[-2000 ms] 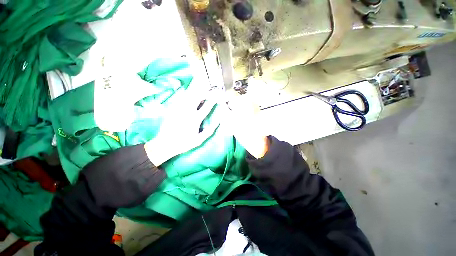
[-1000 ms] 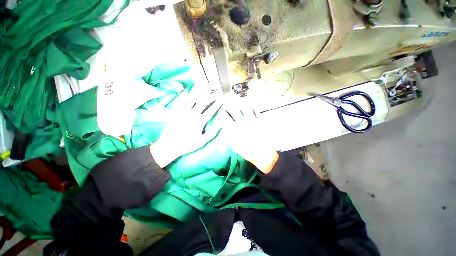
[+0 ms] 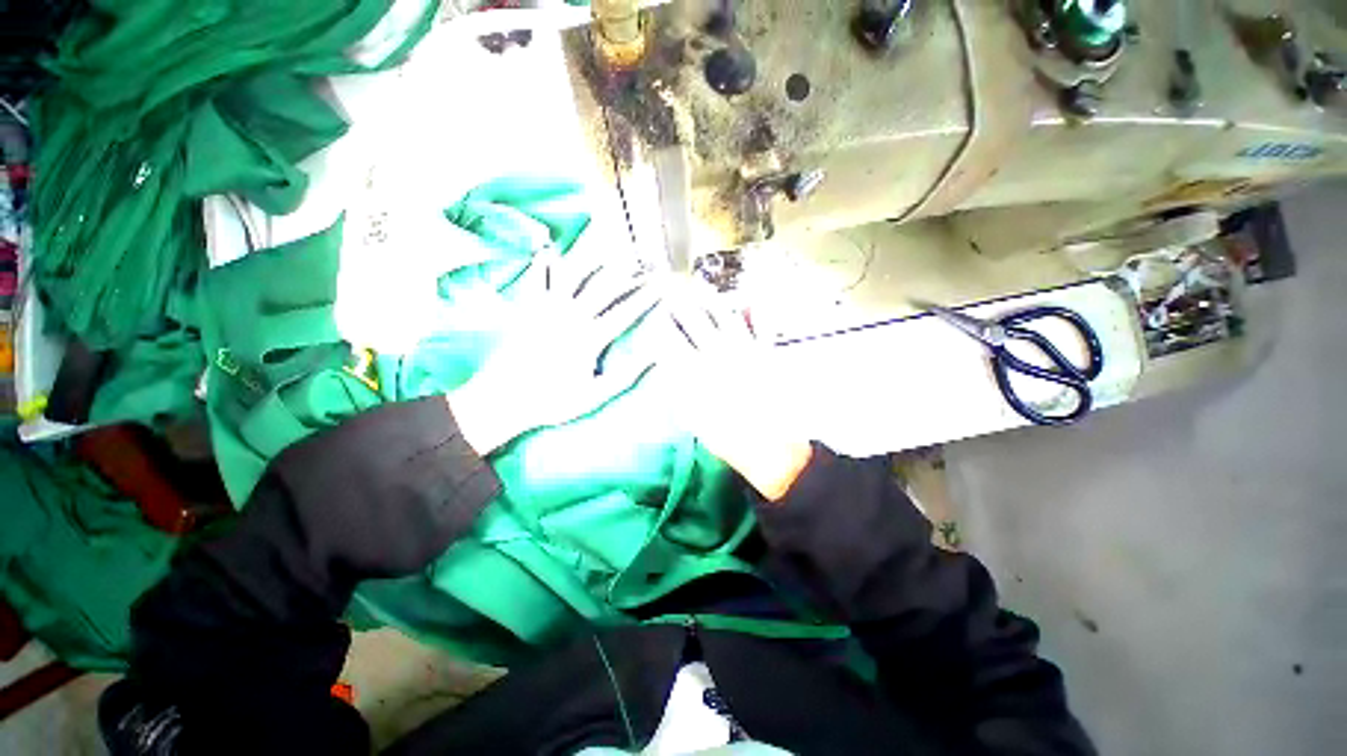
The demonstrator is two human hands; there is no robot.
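A bright green garment piece (image 3: pixel 591 495) lies on the white machine table and spills onto the lap, washed out under the lamp. My left hand (image 3: pixel 539 347) lies flat on the cloth, fingers slightly spread, pointing to the needle area. My right hand (image 3: pixel 724 392) is beside it, fingertips at the cloth just in front of the presser foot area (image 3: pixel 720 270). Both hands are overexposed, so whether the fingers pinch the cloth is hidden by glare. The cream sewing machine (image 3: pixel 886 118) stands over the far side of the work.
Black-handled scissors (image 3: pixel 1042 355) lie on the table right of the needle. An open tray of small metal parts (image 3: pixel 1186 303) is at the machine's right end. A fanned green cloth bundle (image 3: pixel 118 177) lies at upper left. A dark red wooden chair (image 3: pixel 136 476) is at left with green cloth around it.
The view has shifted slightly. My right fingers, lost in glare at first, now show spread near the needle. My left hand stays on the cloth, with little other movement.
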